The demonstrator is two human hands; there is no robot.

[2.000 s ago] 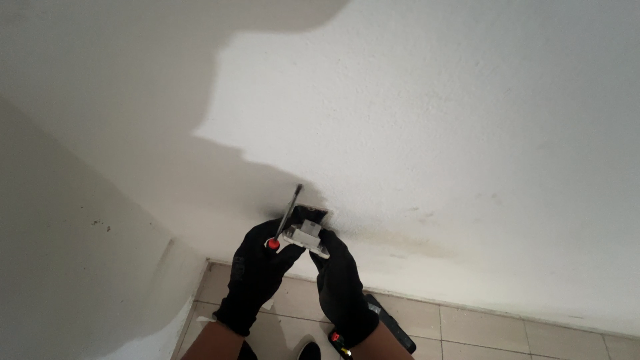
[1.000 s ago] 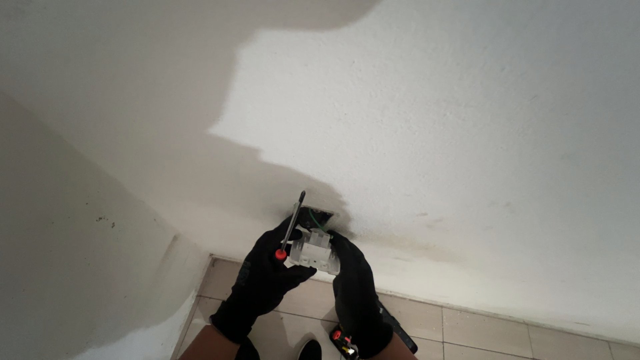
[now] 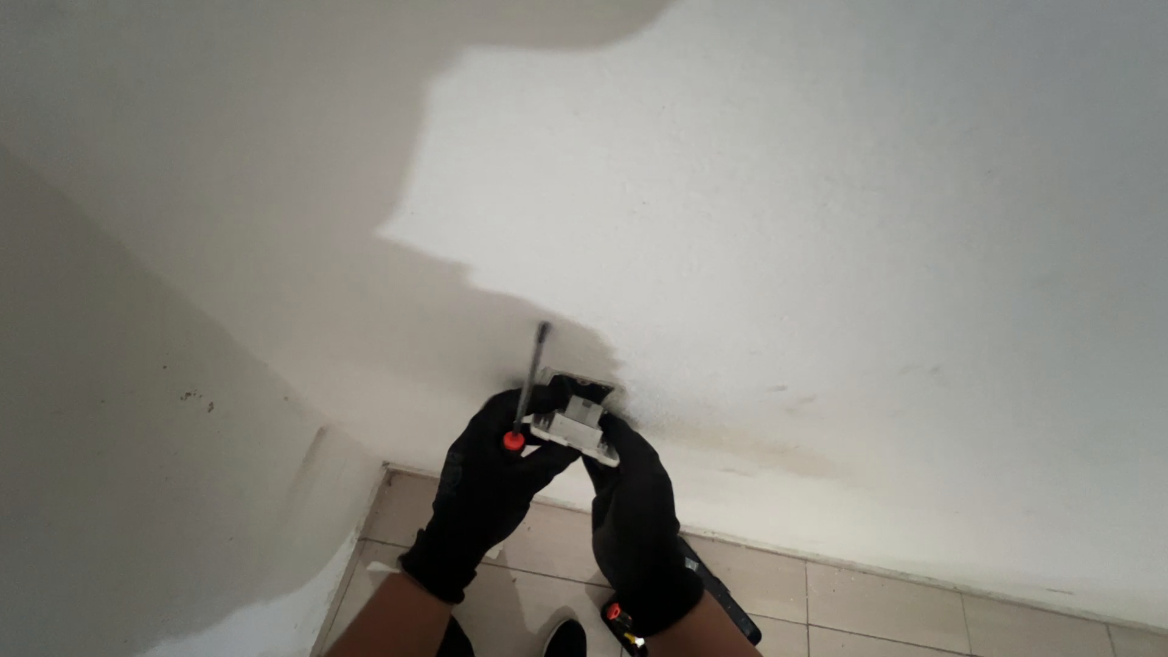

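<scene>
My left hand (image 3: 497, 461), in a black glove, grips the left side of a white electrical wall fitting (image 3: 577, 427). The same hand keeps a screwdriver (image 3: 527, 388) between its fingers, shaft pointing up and the red part of its handle low. My right hand (image 3: 636, 488), also gloved in black, holds the fitting's right side. Just behind the fitting is an open wall box (image 3: 593, 385) set in the white wall; fingers and fitting hide much of it. Whether wires join the two cannot be told now.
Beige floor tiles (image 3: 748, 579) run along the foot of the wall (image 3: 776, 228). A black case or tool (image 3: 721, 593) lies on them beyond my right wrist, with red and yellow items (image 3: 625, 625) near it. A dark shoe (image 3: 568, 639) shows at the bottom edge. Another wall meets at the left.
The fitting has tilted in my hands since a second ago, when a green wire showed between it and the wall box. Both hands have kept hold.
</scene>
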